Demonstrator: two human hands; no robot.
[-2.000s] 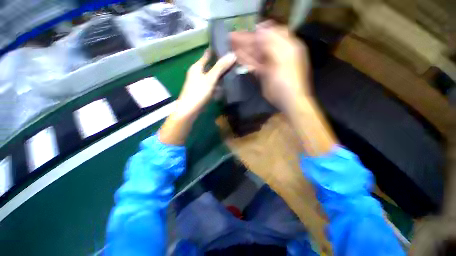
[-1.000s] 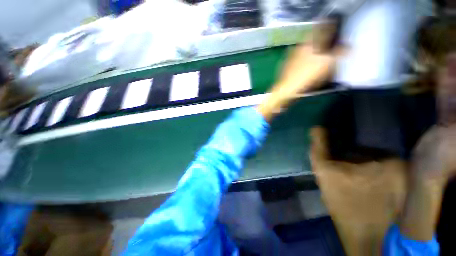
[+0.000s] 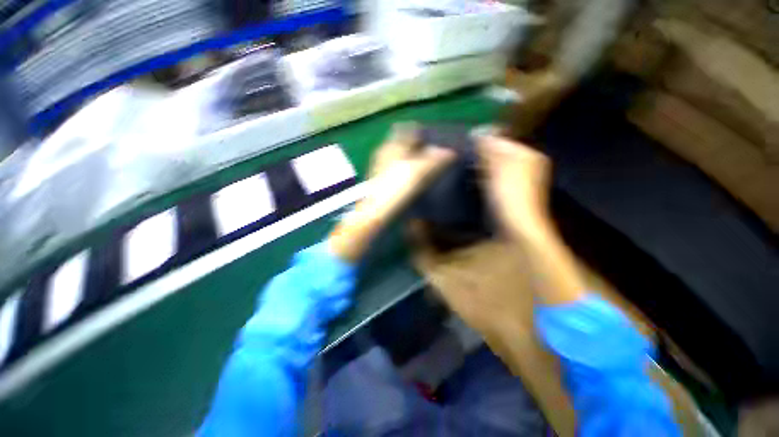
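A black gift box is held between my hands over the belt's edge; blur hides whether it is closed. My left hand grips its left side with the thumb on top. My right hand is at its right side. Just below it, black boxes lie in a short stack at the top of the carton flap. Laid-out boxes form a row of alternating black and white rectangles along the far side of the green conveyor belt.
A large open brown carton with tight black rows of packed boxes is at the right. White bins with plastic-bagged black parts stand behind the belt. A blue rack is beyond. My lap is below.
A second ago my hands were apart, the left at the belt's far side and the right low at the right. Now they are together on a black box. The view has swung right.
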